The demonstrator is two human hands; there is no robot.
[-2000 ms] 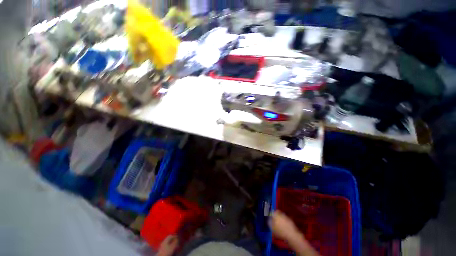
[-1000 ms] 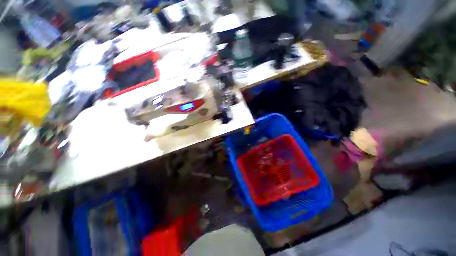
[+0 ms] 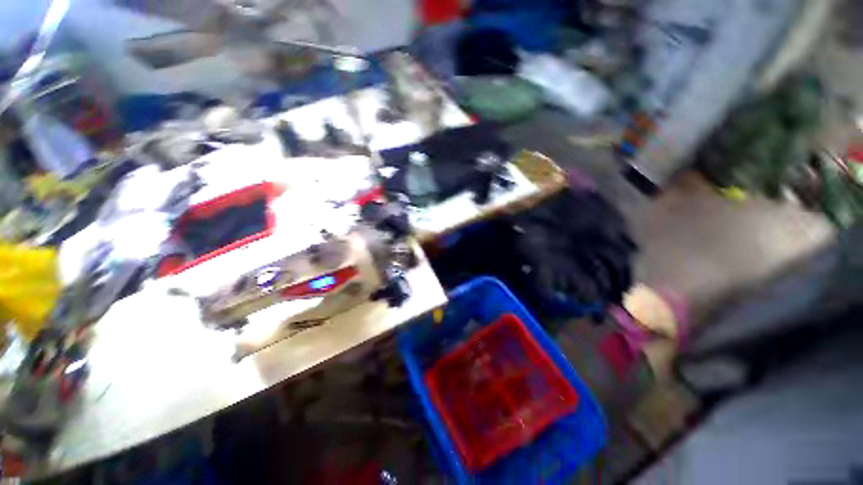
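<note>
Neither of my hands is in the picture. Nearest in front of me, a blue crate [image 3: 579,417] stands on the floor by the table's corner, with a red mesh basket [image 3: 501,393] inside it. A cream sewing machine [image 3: 293,289] with a small lit blue display sits on the white tabletop [image 3: 142,379]. Behind it a red tray [image 3: 227,227] holds dark pieces. The picture is blurred, so fine detail cannot be told.
A heap of black cloth [image 3: 577,251] lies on the floor right of the table. More dark cloth [image 3: 445,161] lies on the second tabletop. A yellow bag [image 3: 26,284] hangs at the left edge. Pink and tan pieces [image 3: 653,317] lie on the floor right of the crate.
The view has swung right and then up. Both hands, seen low in the oldest frame, are out of the picture. The red stool has almost dropped out at the bottom.
</note>
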